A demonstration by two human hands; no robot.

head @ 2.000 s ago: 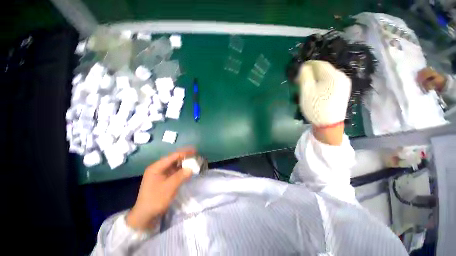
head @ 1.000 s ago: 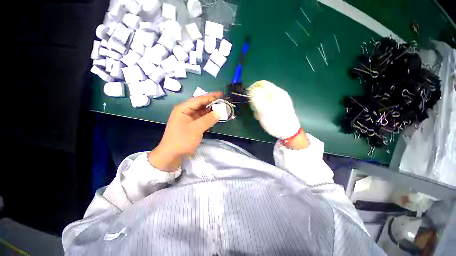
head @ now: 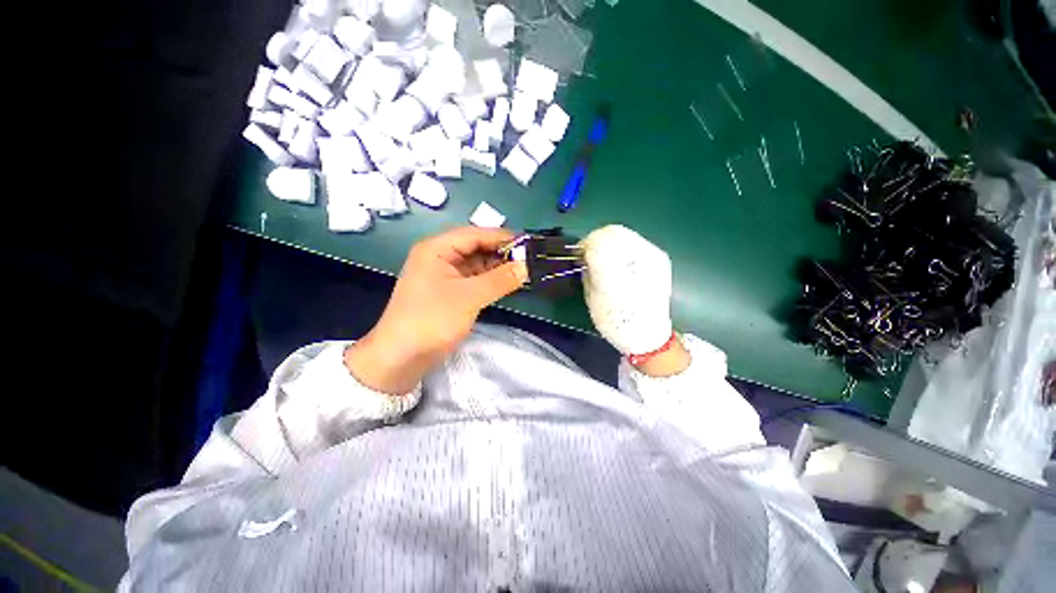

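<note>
My bare left hand (head: 434, 304) holds a small round metal part with a white pad (head: 519, 260) at its fingertips, mostly hidden by fingers and clip. My right hand (head: 629, 290), in a cream knit glove with a red cuff edge, grips the wire handles of a black binder clip (head: 554, 257). The clip's black body lies over the white pad and round part, between my hands, above the bench's near edge. Whether its jaws are fully closed on them I cannot tell.
A pile of white pads (head: 371, 116) lies at the upper left, with clear plates (head: 544, 41) behind it. A blue pen (head: 581, 162) lies beside the pads. More clear plates (head: 764, 160) lie on the green bench (head: 695, 278). A dark heap of binder clips (head: 915, 255) is at the right.
My right hand was at the clip heap, then came to my left hand with a clip. The clip's body has since moved left over the white pad and round part.
</note>
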